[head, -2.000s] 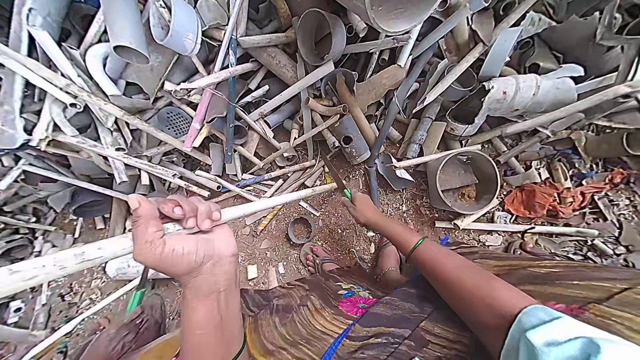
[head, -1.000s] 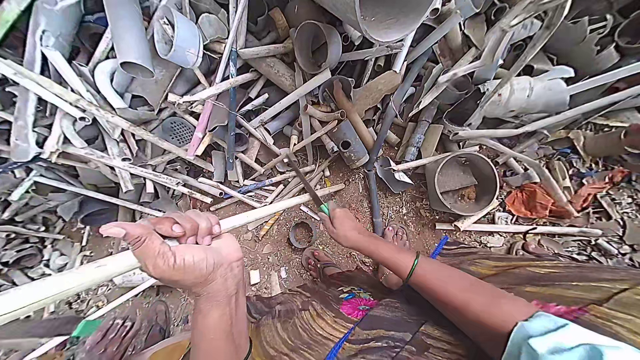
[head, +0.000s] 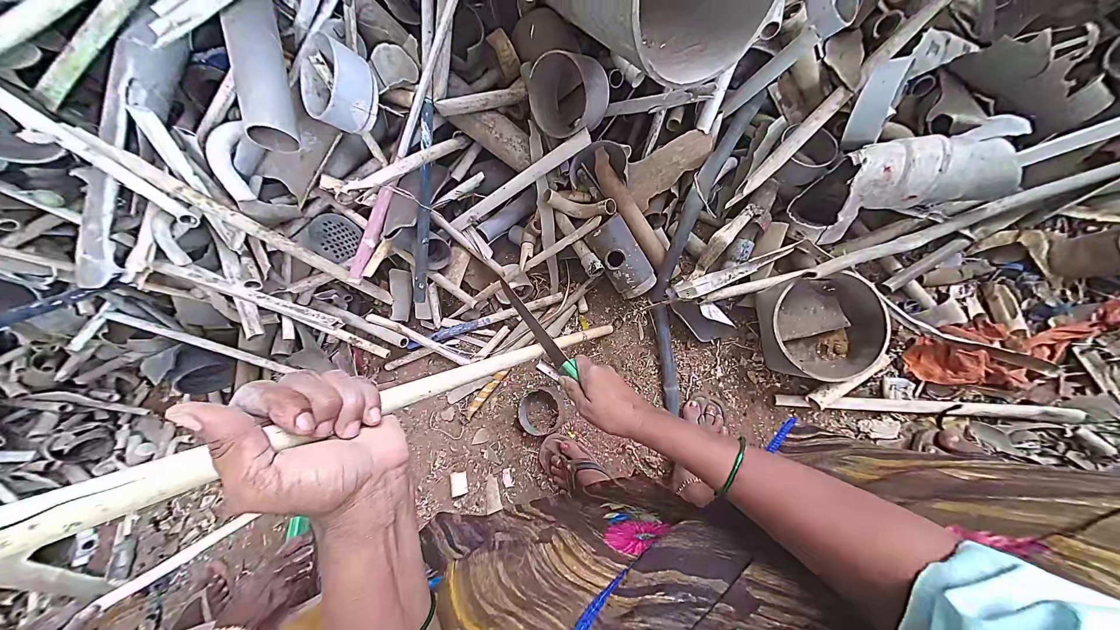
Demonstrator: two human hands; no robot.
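My left hand (head: 315,437), palm up at the lower left, is closed around a long pale plastic pipe (head: 499,360). The pipe runs from the left edge up to the right and ends near the middle. In my right hand (head: 608,398) is the green handle of a knife (head: 538,332) with a long dark blade pointing up and left. The blade lies across the pipe in the picture, close to its far end; whether they touch I cannot tell. A short pipe ring (head: 541,411) lies on the soil below the knife.
A heap of broken grey pipes (head: 271,96) spreads across the top and left. A wide pipe piece (head: 831,328) and an orange cloth (head: 962,354) lie right. My sandalled feet (head: 573,464) are below; another person's hand or foot (head: 262,582) is lower left.
The knife blade, pointing up and left in every frame, has shifted a little relative to the pipe. My left hand still grips the pipe, and my right hand still grips the knife.
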